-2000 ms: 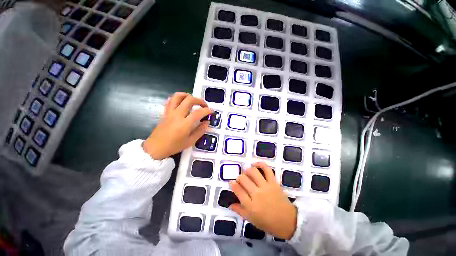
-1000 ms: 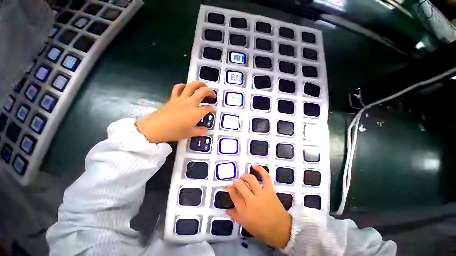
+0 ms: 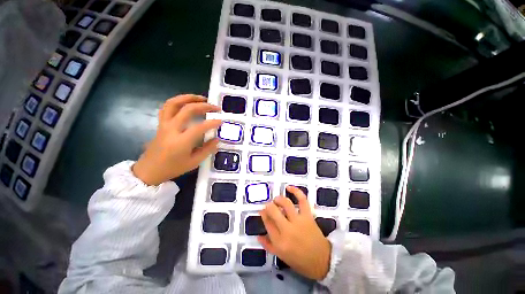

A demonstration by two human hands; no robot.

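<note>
A white foam tray (image 3: 375, 63) holds rows of smartwatch heads in five columns. Several in the second column are lit, some with a QR-like pattern (image 3: 267, 81), others plain white (image 3: 257, 193). In the leftmost column one watch (image 3: 230, 132) is lit white, and the one below it (image 3: 226, 161) shows small marks on black. My left hand (image 3: 183, 136) is at the tray's left edge, fingers apart, fingertips beside the lit watch, holding nothing. My right hand (image 3: 295, 232) rests over the lower middle of the tray, fingers bent and spread over dark watches, partly hiding them.
A neighbour's white tray (image 3: 92, 74) with lit and dark watches lies at the left, with a person's sleeve (image 3: 26, 51) over it. A white cable (image 3: 404, 166) runs along the right side on the dark green bench (image 3: 460, 172). A black bar crosses the upper right.
My left hand has moved left off the leftmost column. The watch that was under its fingers now shows a white lit face. My right hand has barely moved.
</note>
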